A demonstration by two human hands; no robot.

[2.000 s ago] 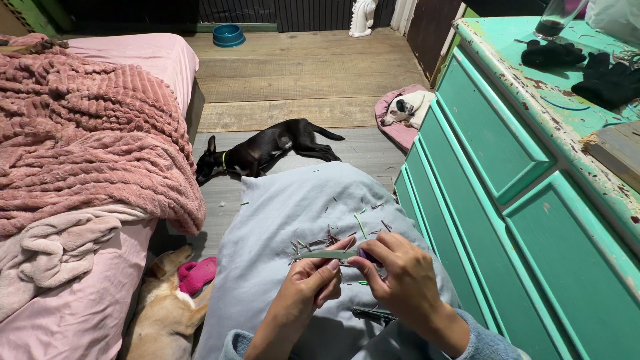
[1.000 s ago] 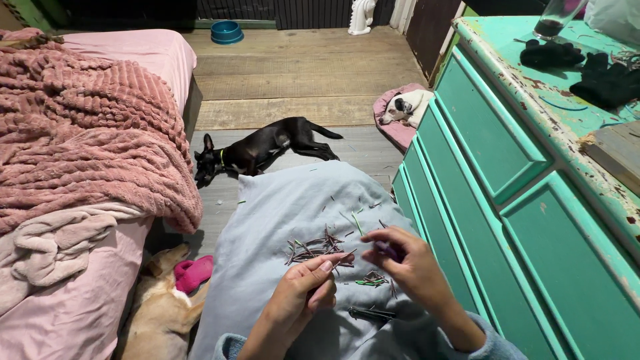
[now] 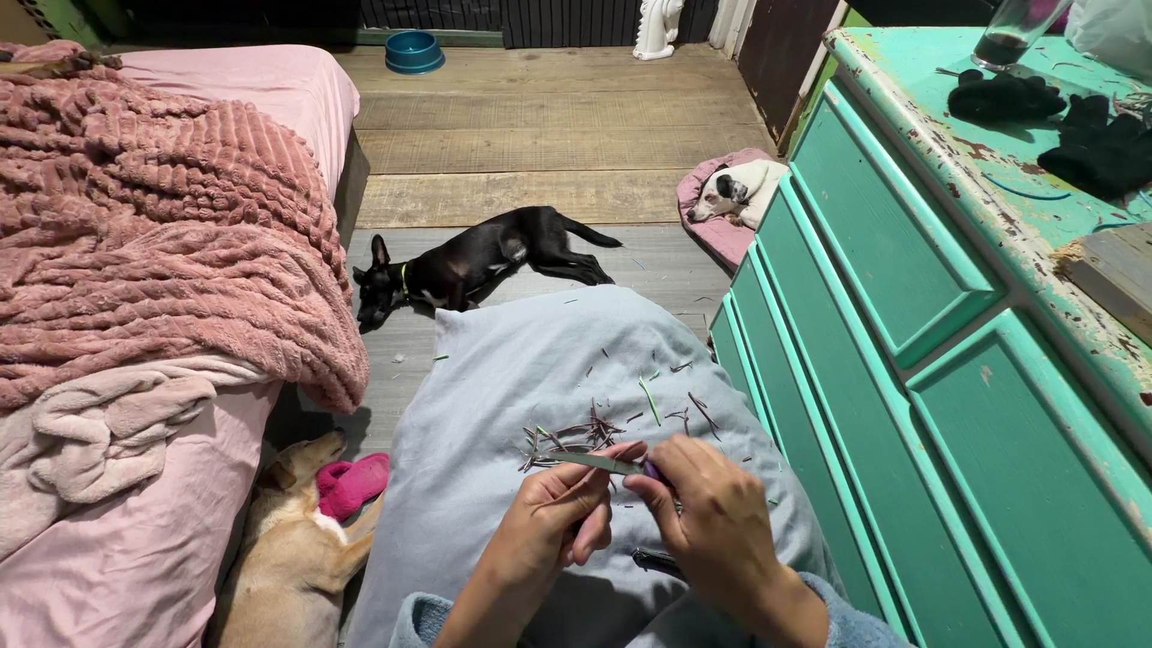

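My right hand [image 3: 711, 504] is closed on the purple handle of a small knife [image 3: 594, 462], whose blade points left across the fingertips of my left hand [image 3: 562, 508]. The left thumb and fingers are pinched by the blade; whatever thin piece they hold is too small to make out. Under and beyond the hands, a light blue-grey cloth [image 3: 504, 378] covers my lap. Dark and green thin wire-like pieces [image 3: 589, 432] lie in a loose pile on it, with others scattered to the right. A black tool [image 3: 657, 562], partly hidden, rests below the right hand.
A turquoise chest of drawers [image 3: 891, 243] stands right, with black gloves [image 3: 1003, 96] and a glass [image 3: 999, 45] on top. A bed with a pink blanket [image 3: 180, 225] is left. A black dog [image 3: 486, 256], a tan dog [image 3: 288, 558] and a white dog [image 3: 751, 187] lie around.
One second ago the hands were slightly apart and no blade was plainly visible; now the blade lies across the left fingertips, much as it did two seconds ago.
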